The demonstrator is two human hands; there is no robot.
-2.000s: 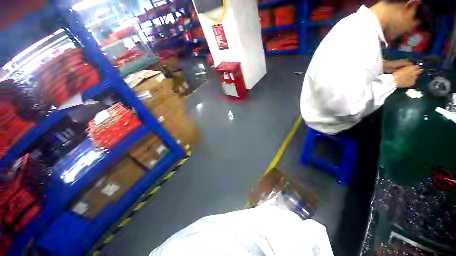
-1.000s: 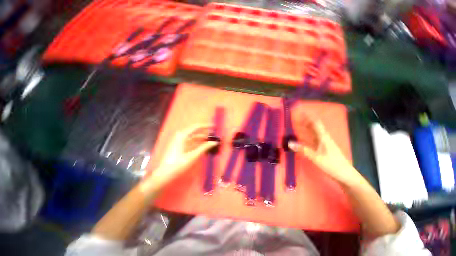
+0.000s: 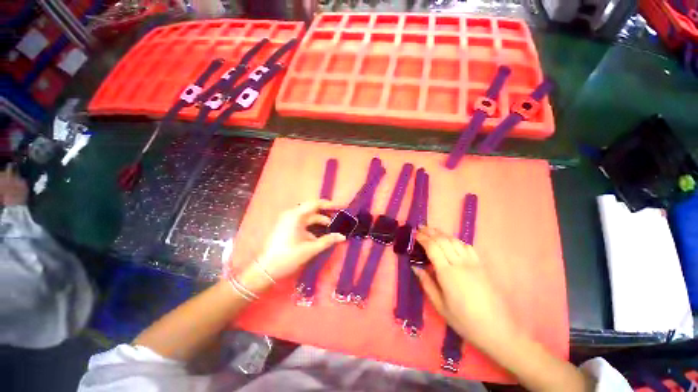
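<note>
Several strapped wristwatches with dark square heads and purple straps lie side by side on a flat orange-red mat. My left hand pinches the leftmost watch head between thumb and fingers. My right hand has thumb and fingers around a watch head right of the middle, partly hiding it. Another purple strap runs under my right hand, its buckle end showing near the mat's front edge; its head is hidden.
Two compartment trays stand behind the mat; the left tray and the right tray bear strapped watches with pale or red squares. Clear film lies left. A white sheet, blue bin and black item are right. A grey sleeve shows far left.
Two seconds ago the view showed the aisle and a seated worker. Since one second ago, my hands have come closer together, and my right hand has moved from the rightmost watch to one nearer the middle.
</note>
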